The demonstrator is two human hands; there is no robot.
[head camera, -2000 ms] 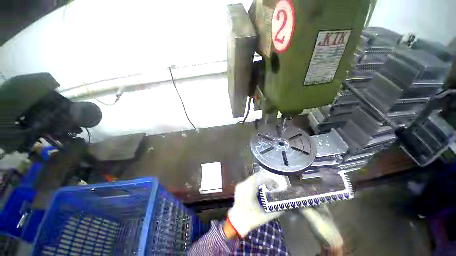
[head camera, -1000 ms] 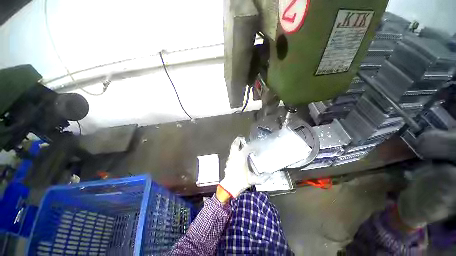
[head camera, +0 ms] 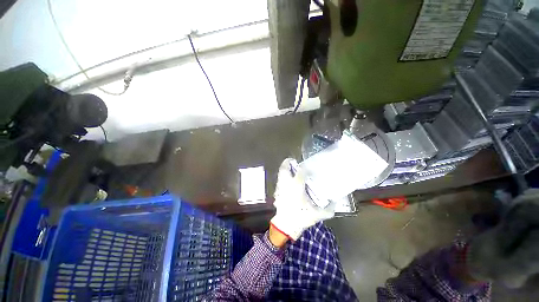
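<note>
A silver-white rectangular workpiece (head camera: 346, 167) lies flat face up over the round machine table (head camera: 387, 144), its far corner just below the spindle (head camera: 357, 121) of the green drill press (head camera: 390, 65). My left hand (head camera: 294, 200), in an off-white glove with an orange-red cuff, holds the workpiece at its near left edge. My right hand (head camera: 511, 236), in a greyer glove, is blurred at the lower right, at the lower end of the metal feed lever (head camera: 487, 127). The workpiece hides the bit's tip.
A blue slatted crate (head camera: 118, 204) stands at the lower left. A white rectangular workpiece (head camera: 252, 184) lies on the bench left of the table. Ribbed grey piles (head camera: 479, 88) stand on the right. An orange-red item (head camera: 390, 203) is at the bench edge. A second machine is far left.
Two seconds ago the ribbed workpiece was in front of the table; it came onto the table, flat face up. My right hand moved to the lever. Since one second ago, the workpiece has turned slightly.
</note>
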